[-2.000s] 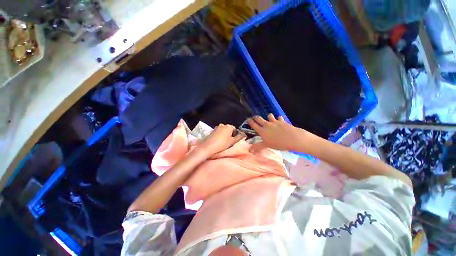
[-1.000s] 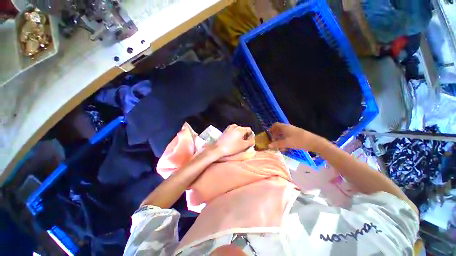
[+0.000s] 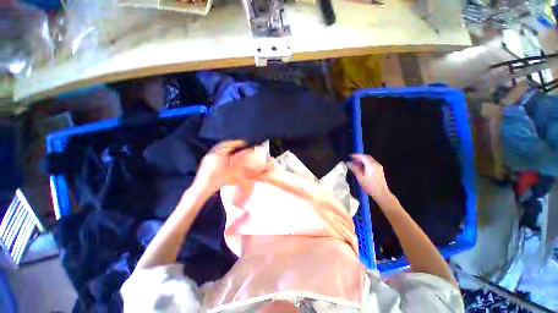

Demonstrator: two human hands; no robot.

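A pale pink apron (image 3: 278,211) lies bunched over the lap. My left hand (image 3: 223,164) is blurred at its upper left edge, beside dark cloth; whether it grips either cloth is unclear. My right hand (image 3: 371,176) is raised near the near-left side of the right blue crate, its fingertips bent together near a pale grey cloth corner (image 3: 338,181). Whether it pinches anything is too blurred to tell. A dark garment (image 3: 275,113) lies beyond the lap, under the table edge.
The right blue crate (image 3: 468,177) holds dark cloth. The left blue crate (image 3: 125,125) has dark garments heaped over it. The pale machine table (image 3: 177,46) crosses the top, with a metal fitting (image 3: 273,47) at its edge. A white slatted object (image 3: 19,226) is at far left.
The view has turned, bringing the table edge level across the top. My hands, close together over the lap before, are now wide apart. The small yellowish thing between them no longer shows.
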